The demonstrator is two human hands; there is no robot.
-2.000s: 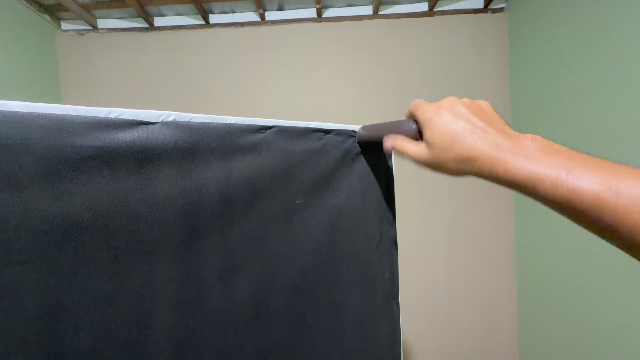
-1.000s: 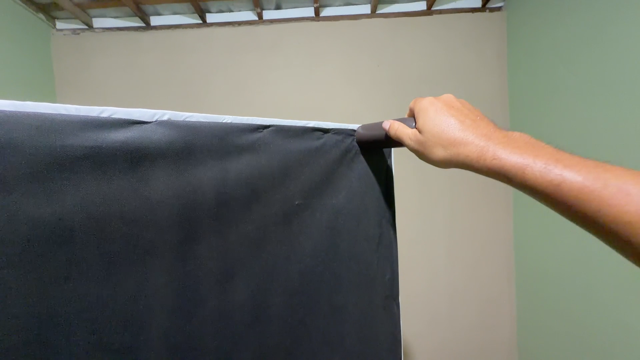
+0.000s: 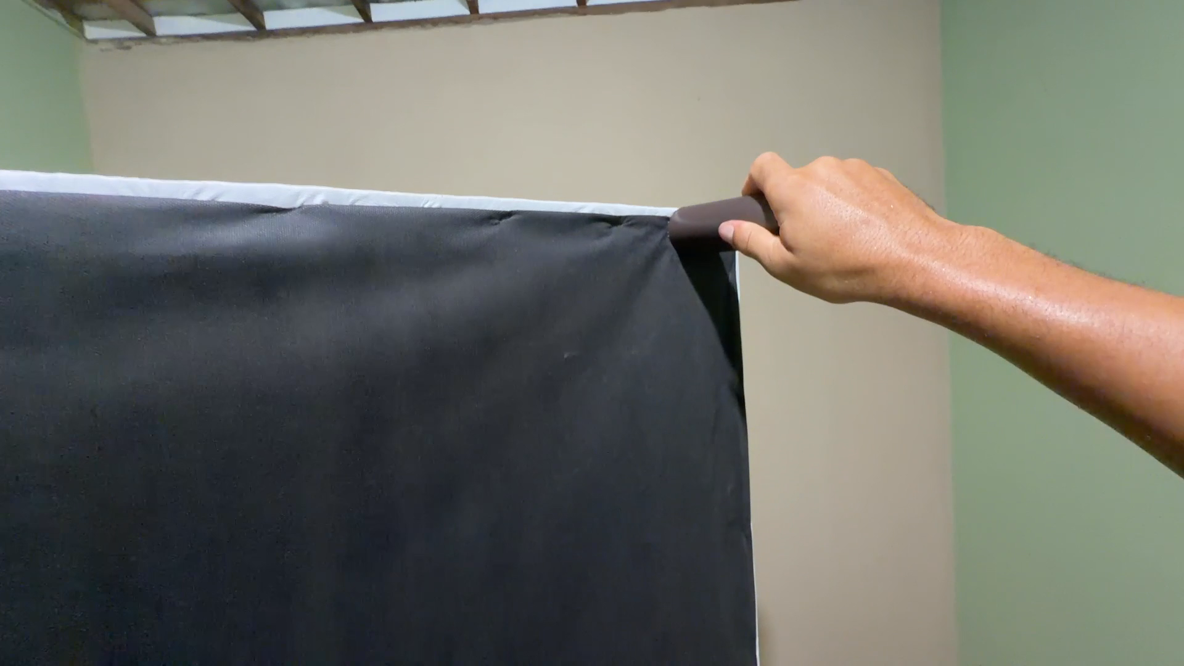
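Note:
My right hand (image 3: 837, 231) is closed around a dark brown corner piece (image 3: 717, 220), with the thumb on its near side. That piece sits at the upper right corner of a large upright panel covered in black fabric (image 3: 388, 416). A thin white fabric edge (image 3: 370, 196) runs along the panel's top, and the black cloth shows small puckers beneath it. Creases fan out from the corner. The fingertips are hidden behind the brown piece. My left hand is out of view, and the panel's lower part lies beyond the frame.
Behind the panel stands a beige wall (image 3: 555, 111). A green wall (image 3: 1064, 166) rises on the right, with another green wall (image 3: 37, 111) at the far left. Wooden rafters (image 3: 248, 13) cross above the beige wall.
The thumb lay lower, off the brown piece's face, two seconds ago, and rested on it a second ago. The panel has hardly moved.

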